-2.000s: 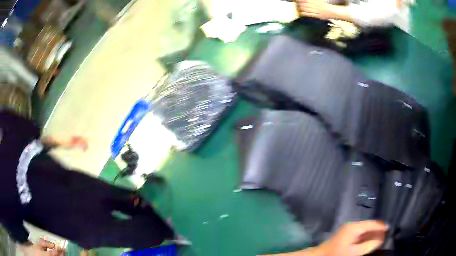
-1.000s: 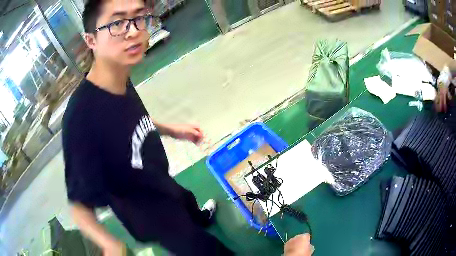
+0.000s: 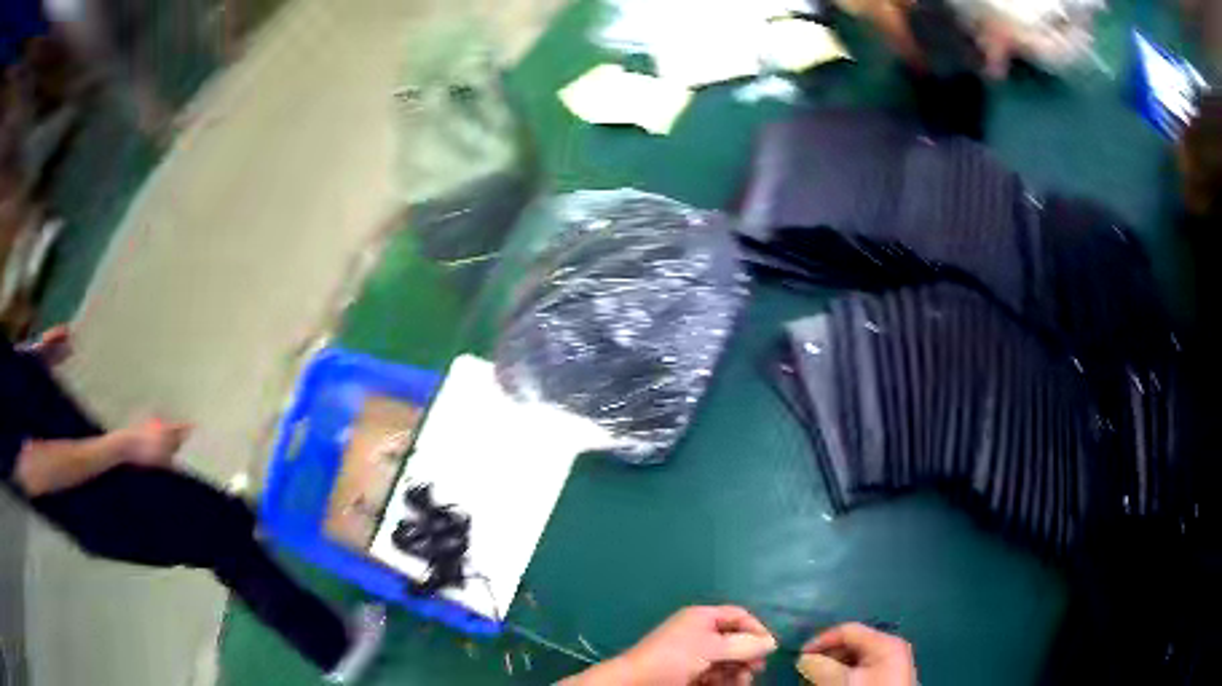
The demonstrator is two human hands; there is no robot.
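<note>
My left hand and my right hand are close together at the bottom edge, fingers pinched. A thin dark strand, apparently a cable, runs between them; blur hides its ends. Black panels stand overlapped in a fanned row beyond and right of my hands, with another row behind. A tangle of black cables lies on a white sheet at the bench edge, left of my hands. Short light wire ends show near the sheet's lower corner.
A clear plastic bag with dark contents lies between sheet and panels. A blue crate is beyond the bench edge. A wrapped green bundle stands at upper left. White scraps lie at the far side. A person is at left; another person's hands show at top.
The view has swung right and down, so the crate, sheet and bag appear farther left and more panels show. Both my hands now show together; one hand showed a second ago.
</note>
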